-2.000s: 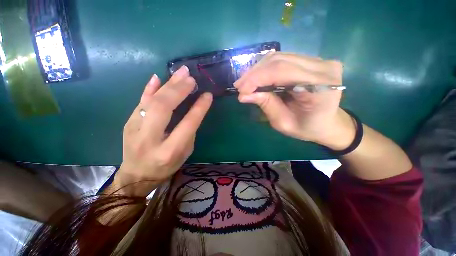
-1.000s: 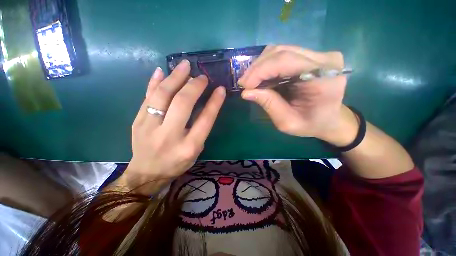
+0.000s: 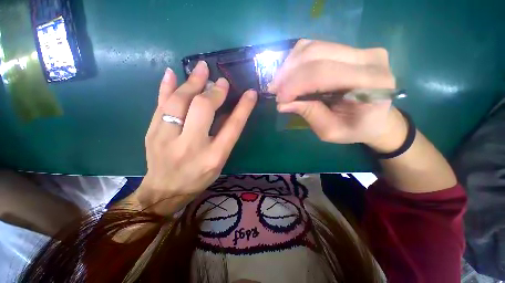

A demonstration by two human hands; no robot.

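A dark phone housing (image 3: 239, 76) lies on the green bench in front of me, with thin reddish wires inside. Its circuit board (image 3: 267, 66) at the right end glares white. My left hand (image 3: 191, 124) rests its fingertips on the housing's left part and lower edge. My right hand (image 3: 338, 91) holds a slim pen-like tool (image 3: 368, 95) between thumb and fingers at the board end. The tool's tip and the housing's right end are hidden by my right fingers.
Another dark phone housing (image 3: 57, 50) with a glaring board lies at the upper left, beside a wide yellow tape strip (image 3: 36, 99). Small yellow tape (image 3: 317, 8) is at the top, and another yellow piece (image 3: 296, 121) lies below my right hand. Other people's limbs show at both sides.
My left fingers have moved right along the housing. My right hand has shifted slightly right, with the tool still in it. The housing's tilt has changed slightly, and the board glares more.
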